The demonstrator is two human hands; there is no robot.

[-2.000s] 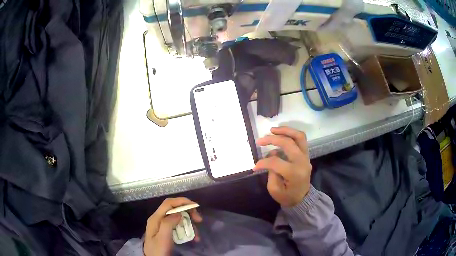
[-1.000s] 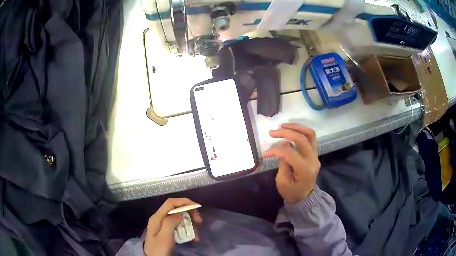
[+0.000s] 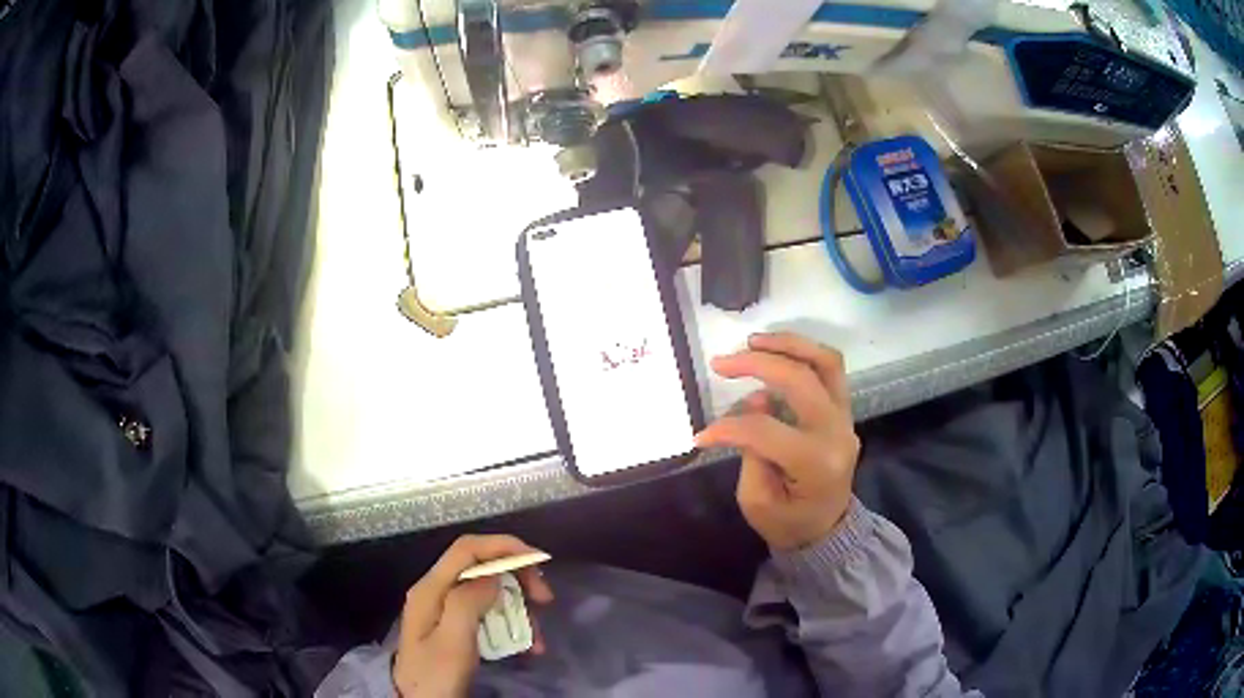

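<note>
A smartphone point(image 3: 614, 348) in a black case lies on the white table near its front edge, its screen lit white with small marks in the middle. My right hand point(image 3: 791, 436) is just right of the phone's lower end, fingers apart and bent, holding nothing that I can see; a fingertip is at the phone's lower right edge, and I cannot tell if it touches. My left hand point(image 3: 457, 614) is below the table edge and holds a small white earbud case point(image 3: 505, 620) with its lid flipped open.
A white sewing machine point(image 3: 655, 48) stands behind the phone. Dark fabric pieces point(image 3: 733, 239), a blue plastic container point(image 3: 907, 211) with a strap and an open cardboard box point(image 3: 1071, 205) lie to the right. Dark garments point(image 3: 164, 300) are heaped at left; dark fabric point(image 3: 1010, 505) hangs at right.
The phone's screen shows different content, with marks now in its middle. My right hand moved right off the phone's edge, then back left to it. My left hand stays with the open case.
</note>
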